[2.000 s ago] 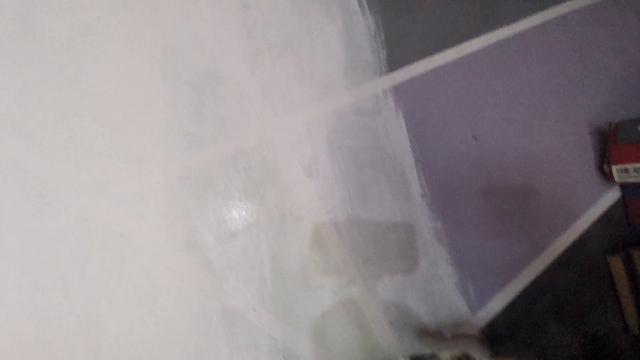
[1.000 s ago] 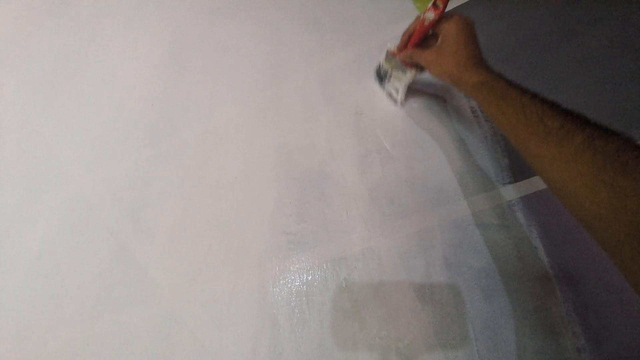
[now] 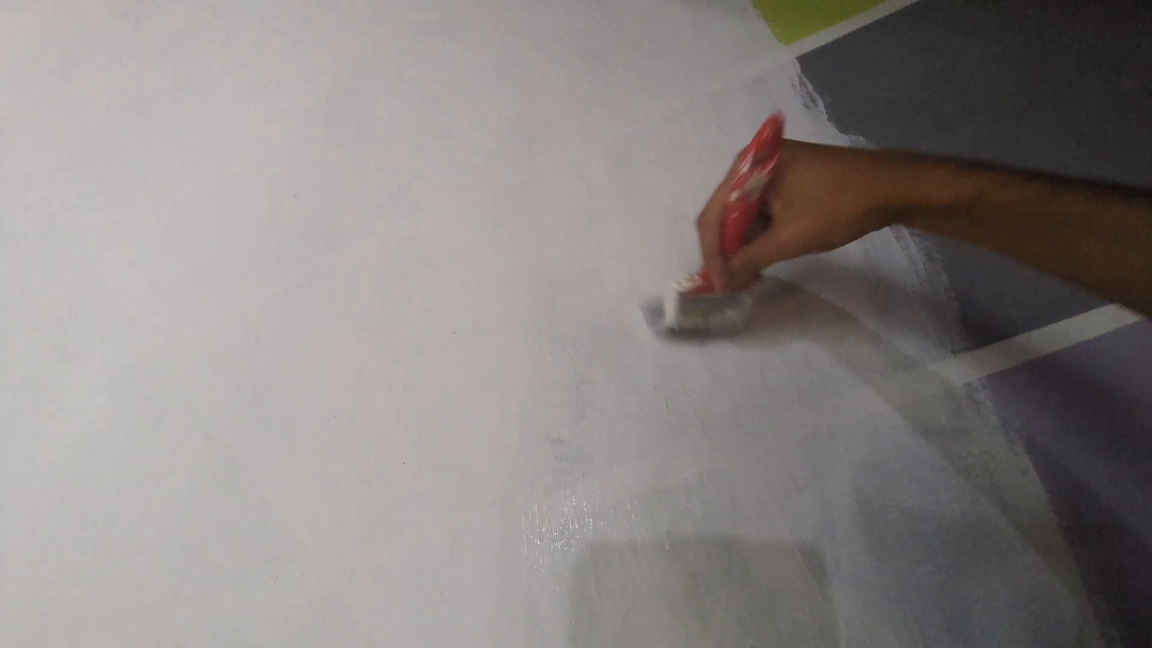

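My right hand [image 3: 778, 211] comes in from the right edge and is closed around the red handle of a wide paintbrush [image 3: 751, 202]. The handle is smeared with white. The brush's head points down and is blurred, and its bristles lie at the white-painted wall [image 3: 360, 315]. Just below and right of the hand, its shadow and the arm's fall on the thin, streaky white coat. My left hand is out of view.
A ragged paint edge runs down the right side. Beyond it are a dark grey area [image 3: 990, 81], a lime green patch [image 3: 814, 16], a purple area [image 3: 1080, 387] and pale stripes [image 3: 1053, 335]. A squarish shadow [image 3: 702, 594] lies at the bottom.
The view has shifted over the wall since the oldest frame. Compared with one second ago, my right hand and the brush are lower on the wall, nearer the pale stripe.
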